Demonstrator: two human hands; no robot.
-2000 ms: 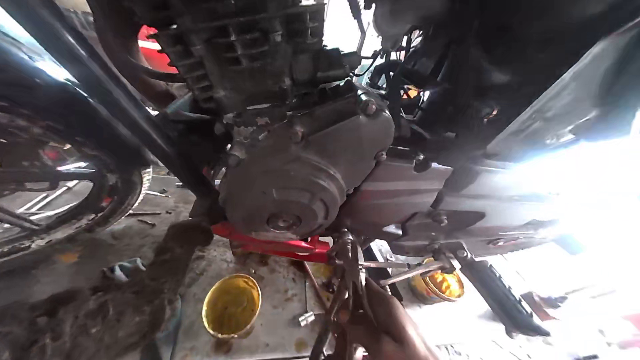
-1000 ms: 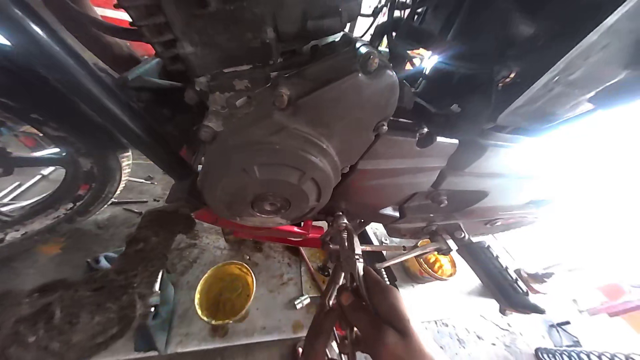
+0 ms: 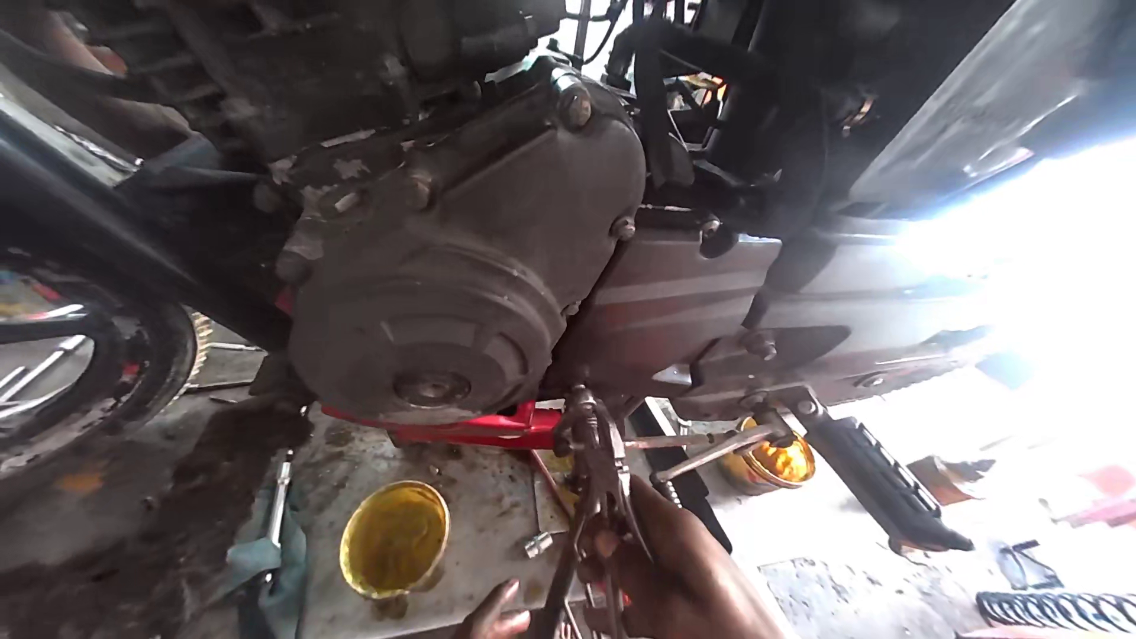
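My right hand (image 3: 679, 564) grips the handles of metal locking pliers (image 3: 603, 470) from below. The jaws of the pliers are at a small shaft or bolt end under the motorcycle's engine, beside the round engine side cover (image 3: 470, 293). Only the fingers of my left hand (image 3: 497, 614) show at the bottom edge, apart, just left of the plier handles; whether they touch them is unclear. A red metal support (image 3: 479, 429) lies under the engine, left of the jaws. Behind my right hand runs the gear shift linkage (image 3: 719, 451).
A round tub with yellow residue (image 3: 396, 540) stands on the stained floor, with a socket (image 3: 538, 544) near it. To its left a ratchet handle (image 3: 280, 497) lies on a cloth. Another yellow tub (image 3: 770, 461) is behind the footpeg (image 3: 887, 488). A coil spring (image 3: 1056, 611) lies lower right. A wheel (image 3: 106, 355) is at left.
The view has come closer to the engine cover. My left hand's fingers now show at the bottom edge. My right hand still holds the pliers at the same spot.
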